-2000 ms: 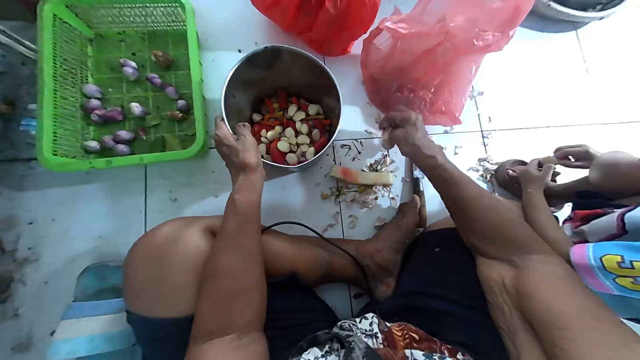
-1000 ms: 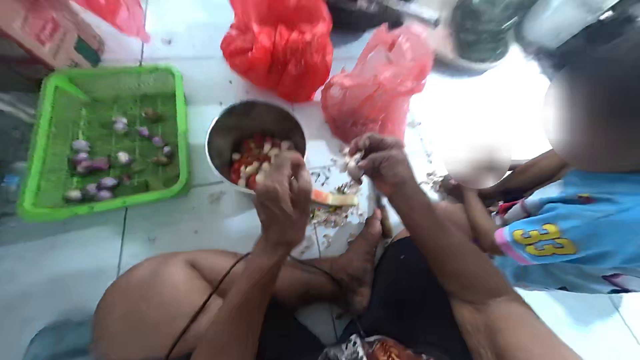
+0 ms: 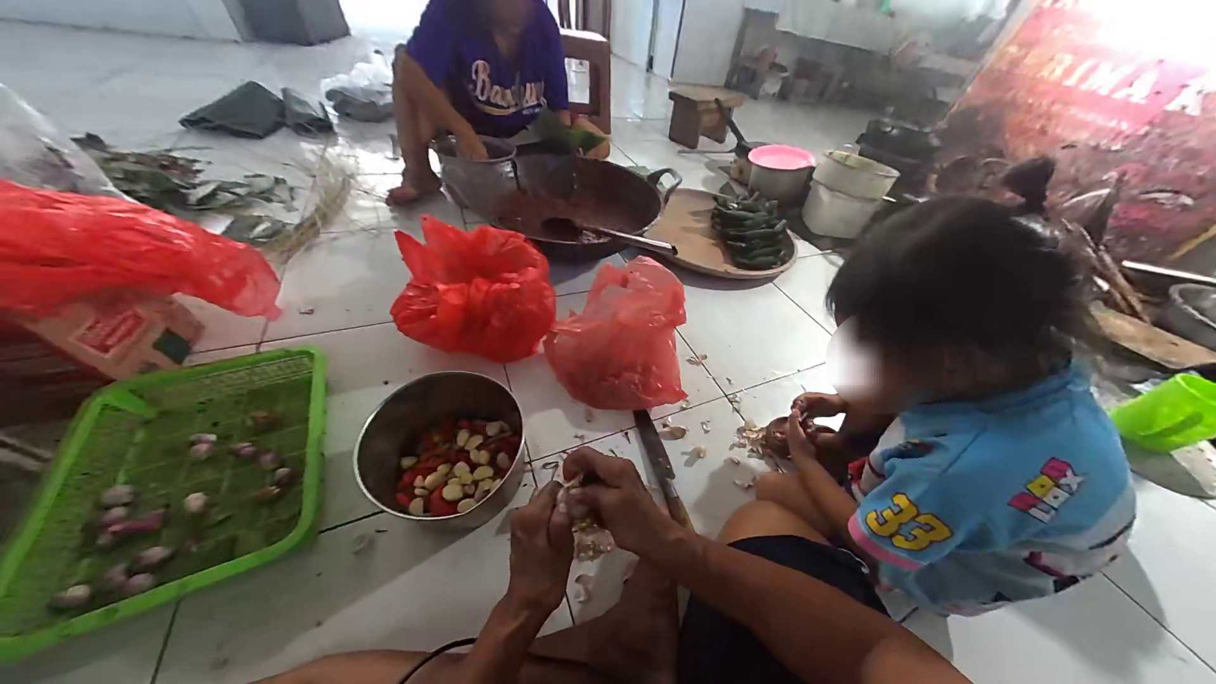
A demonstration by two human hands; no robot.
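Note:
My left hand [image 3: 543, 543] and my right hand [image 3: 617, 499] meet over the floor, fingertips pinched together on a small pale garlic clove [image 3: 568, 486]. Just left of them stands a steel pot [image 3: 365, 454] with peeled garlic cloves and red chillies inside. Garlic skins [image 3: 591, 543] lie on the tiles beneath my hands. A knife [image 3: 654, 445] rests on the floor beyond my right hand. At the far left, a green plastic basket [image 3: 317, 427] holds several shallots. Two red plastic bags, one bright [image 3: 475, 294] and one paler [image 3: 622, 337], stand beyond the pot.
A person [image 3: 988, 475] in a blue shirt sits close on the right. Across the floor, another person [image 3: 494, 71] reaches into a metal pot [image 3: 478, 176] beside a large wok [image 3: 584, 204] with a ladle. A round tray [image 3: 693, 249] bears green leaf-wrapped bundles.
My left hand has moved from over the pot to meet my right hand. The view has tilted up, showing more of the room.

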